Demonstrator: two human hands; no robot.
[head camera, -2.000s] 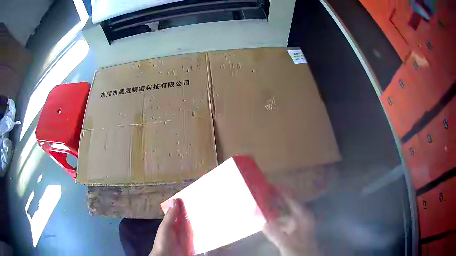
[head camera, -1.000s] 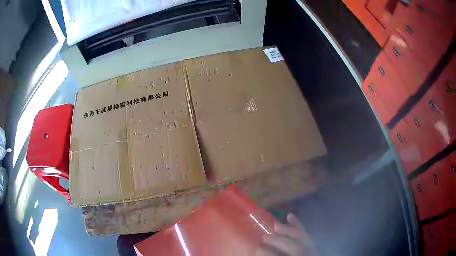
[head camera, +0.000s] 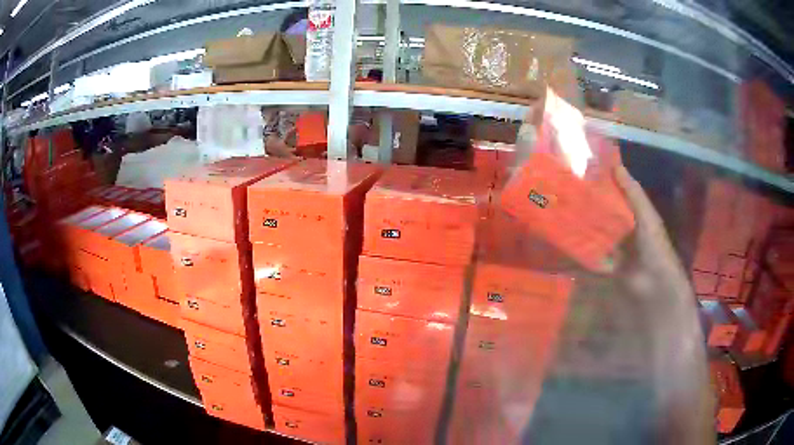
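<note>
An orange retail box (head camera: 570, 191) with a small dark label on its end is held tilted in the air at the right of centre. My right hand (head camera: 649, 235) grips its right side; the hand and forearm are blurred. My left hand is not in view. Box stacks (head camera: 305, 213) of the same orange boxes stand in columns side by side across the middle, with dark gaps between them. The held box is above and in front of the rightmost column (head camera: 514, 300), which is lower than the others. Glare lies on the held box's top.
A shelf (head camera: 418, 97) with brown cartons (head camera: 496, 56) crosses above the stacks on a pale upright post (head camera: 341, 78). Open orange boxes (head camera: 113, 230) stand at the left on the dark bench (head camera: 131, 335). A person's arms show behind the stacks.
The view has turned from the cardboard sheet and machine outlet to the box stacks. The orange box, low in front of me before, is now raised in my right hand; my left hand is out of view.
</note>
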